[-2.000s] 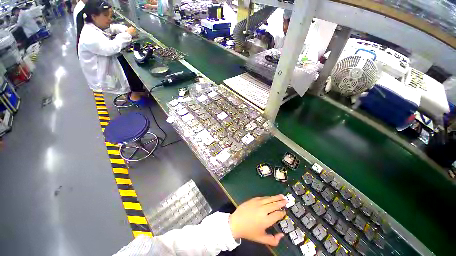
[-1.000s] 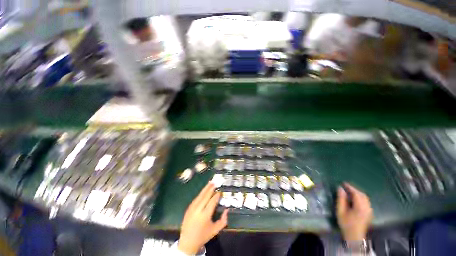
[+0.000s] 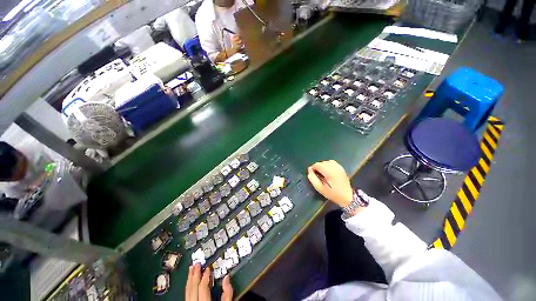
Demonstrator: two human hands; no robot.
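Note:
Rows of small silver-grey square modules [image 3: 233, 226] with yellow edges lie in a clear tray on the green bench. A brighter yellow-edged piece [image 3: 276, 184] sits at the right end of a row. My left hand [image 3: 207, 284] is at the lower edge of the picture, partly cut off, fingertips at a white-faced module at the tray's near left corner. My right hand [image 3: 330, 181] rests on the mat right of the tray, fingers curled; a small dark thing shows at the fingertips, too unclear to name.
Three dark-rimmed housings [image 3: 171, 260] lie left of the modules. A tray of dark housings [image 3: 363, 88] lies farther right, with white sheets [image 3: 409, 54] beyond. A green conveyor [image 3: 217, 111] runs behind. A round stool [image 3: 444, 144] and blue stool [image 3: 470, 88] stand right. People sit across the line.
The view has swung from left to right. My right hand has come into view. My left hand stays by the left end of the module rows.

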